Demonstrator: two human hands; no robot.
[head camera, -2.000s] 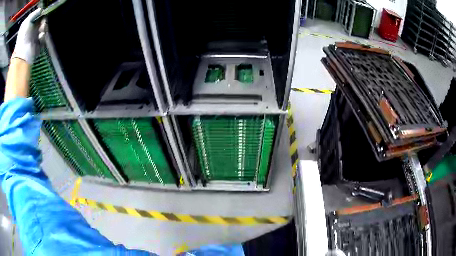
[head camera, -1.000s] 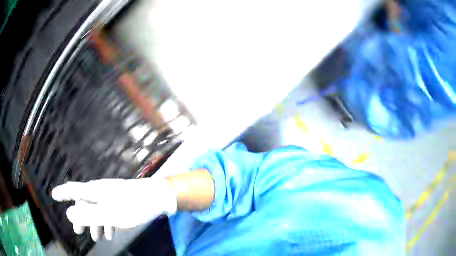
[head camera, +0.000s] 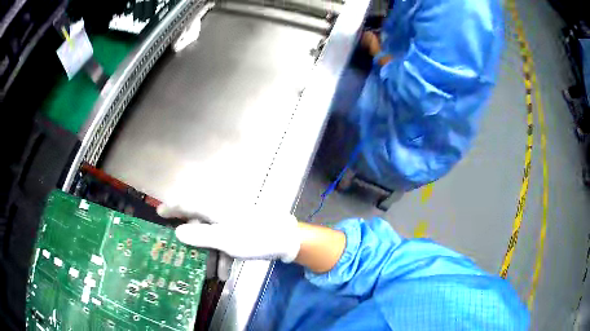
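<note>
A large green circuit board with white markings lies at the lower left, cut off by the bottom edge. It covers most of a dark carrier whose red-brown edge bar shows beyond the board. My right hand, in a white glove, reaches in from the right. Its fingertips are at the board's upper right corner, one over the board and one beside the red-brown bar. Whether they grip the board or only touch it cannot be told. My left hand is out of the picture.
A plain metal conveyor bed runs away behind the carrier between a chained rail and a wide pale rail. A person in a blue gown is beside it at the right. A paper tag hangs at upper left.
The view has swung from the board racks to the conveyor. My left hand has left the picture. The green board now fills the lower left, and my right hand has moved to its corner.
</note>
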